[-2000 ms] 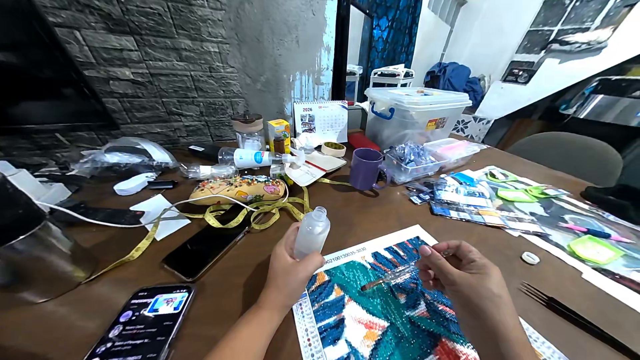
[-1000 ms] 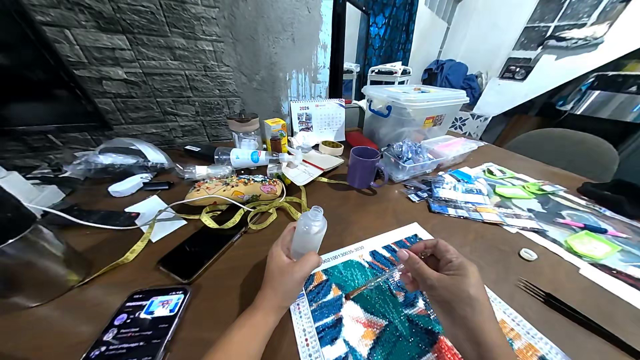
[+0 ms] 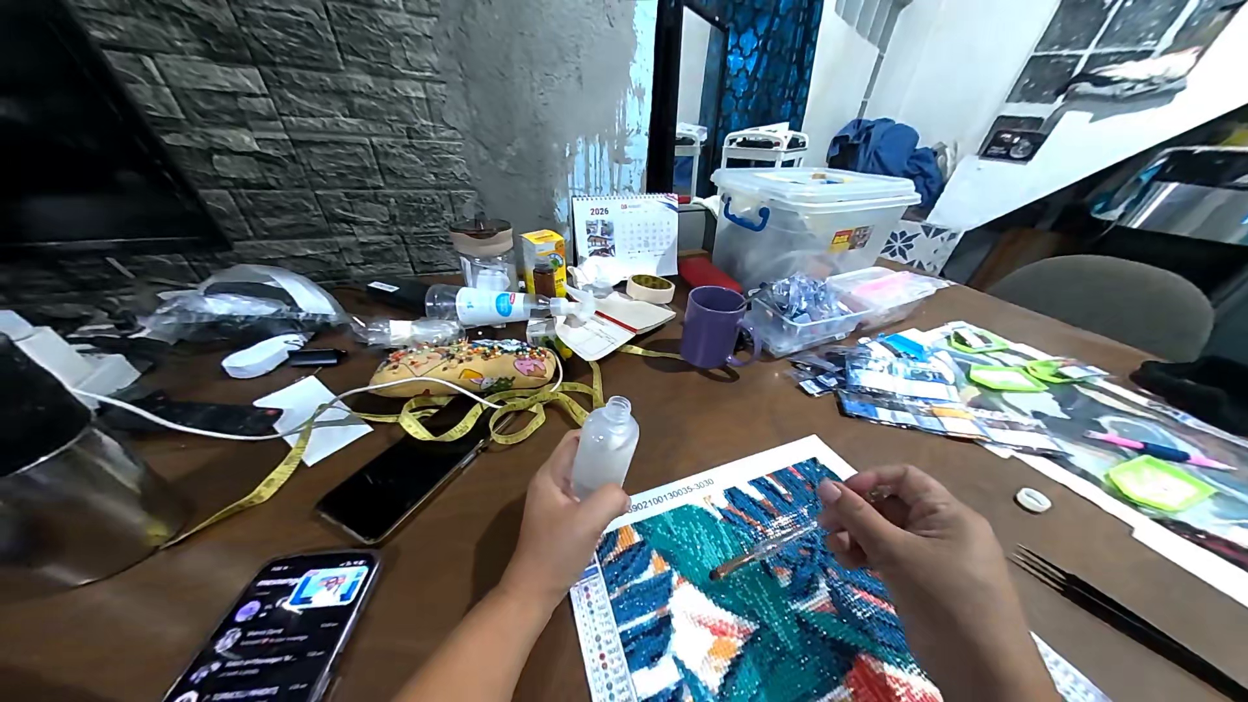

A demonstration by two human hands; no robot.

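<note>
My left hand [image 3: 570, 522] grips an uncapped small frosted plastic bottle [image 3: 604, 450], held upright with its mouth up, just off the left top corner of a diamond painting canvas [image 3: 770, 585]. Between the thumb and fingers of my right hand [image 3: 902, 522] is a thin paintbrush [image 3: 765, 548], its bristle tip pointing left and down over the teal part of the canvas. A small white round cap [image 3: 1033, 500] lies on the table to the right of my right hand, above a black fork-like tool [image 3: 1121, 609].
Two phones [image 3: 283, 624] and a yellow tape measure [image 3: 526, 414] lie at left, with a pincushion [image 3: 463, 369] behind. A purple mug [image 3: 712, 327], a lidded plastic box [image 3: 814, 224] and bead packets [image 3: 897, 380] stand or lie beyond the canvas. Green trays [image 3: 1160, 485] rest on another canvas at right.
Both hands keep their hold on the bottle and the brush. The brush has shifted slightly over the canvas.
</note>
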